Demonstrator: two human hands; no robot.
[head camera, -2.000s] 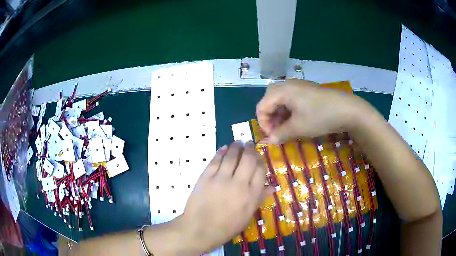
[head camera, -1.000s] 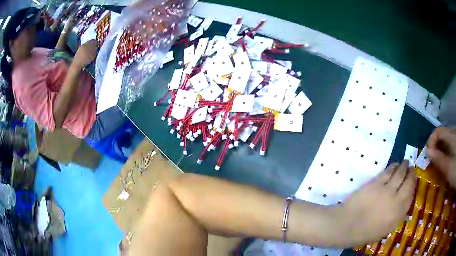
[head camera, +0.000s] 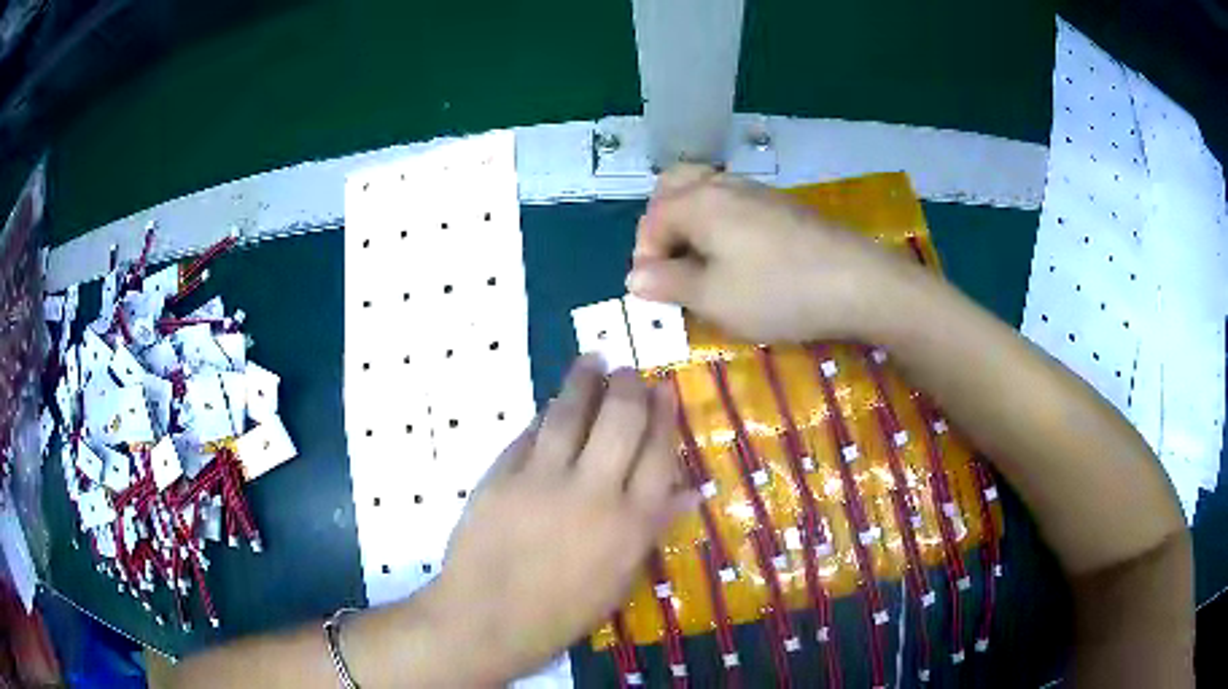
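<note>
A block of amber wired units (head camera: 795, 471) lies in front of me, with red wires and small white plugs lengthwise over it. Two white square labels with a dark dot, a left one (head camera: 602, 333) and a right one (head camera: 657, 327), sit side by side at its upper left corner. My left hand (head camera: 552, 505) lies palm down over the block's left edge, fingers apart, fingertips at the labels' lower edge. My right hand (head camera: 768, 256) is above the block, fingers curled, tips at the right label's top edge; whether they pinch it is unclear.
A dotted white sheet (head camera: 431, 310) lies left of the block. Further left is a heap of labelled units (head camera: 175, 404), with part of a clear bag (head camera: 20, 390) beyond. More dotted sheets (head camera: 1098, 256) overlap at far right. A pale rail (head camera: 552, 168) and upright (head camera: 687, 81) run behind.
The view swung left to the heap and a seated person, then back. Compared with two seconds ago, two white squares show at the block's corner instead of one.
</note>
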